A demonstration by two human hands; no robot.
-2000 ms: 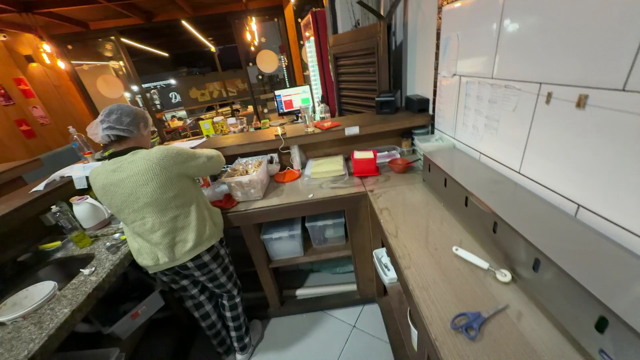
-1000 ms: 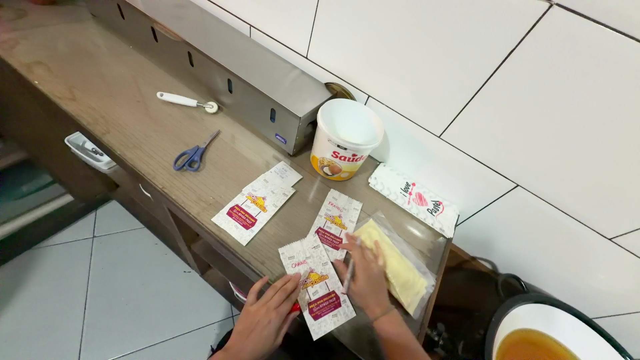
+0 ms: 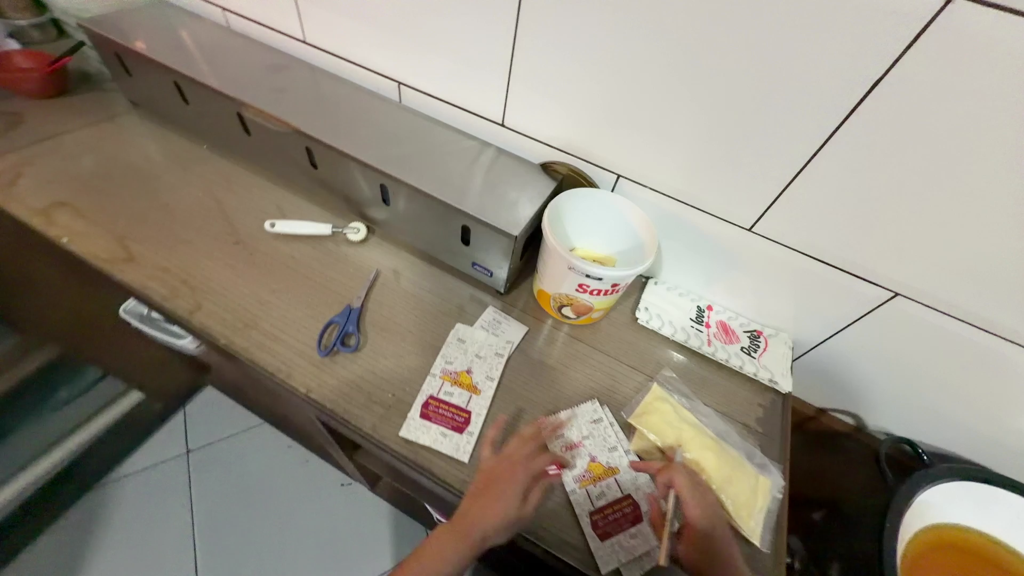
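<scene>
My left hand [image 3: 512,480], slightly blurred, has its fingers spread at the left edge of a printed paper bag [image 3: 604,480]. A small red thing [image 3: 554,469] shows beside its fingertips; whether they touch it is unclear. My right hand [image 3: 696,516] grips a slim pen [image 3: 669,512], pointing up, at the bag's right side. Another such bag lies partly under the first. Right of them is a clear plastic packet of pale yellow sheets [image 3: 704,460], perhaps dough or cheese. Further left, a printed bag [image 3: 456,392] lies with a paper slip [image 3: 502,326] partly beneath it.
Blue-handled scissors [image 3: 344,324] and a white-handled pastry wheel [image 3: 308,229] lie on the wooden counter [image 3: 200,240]. Along the wall run a long steel box [image 3: 384,168], a white plastic tub [image 3: 592,256] and a printed packet [image 3: 716,336]. A pot of amber liquid [image 3: 960,544] stands lower right.
The view has swung from the room down to the counter. Since one second ago, my left hand has moved off the bag's face to its left edge.
</scene>
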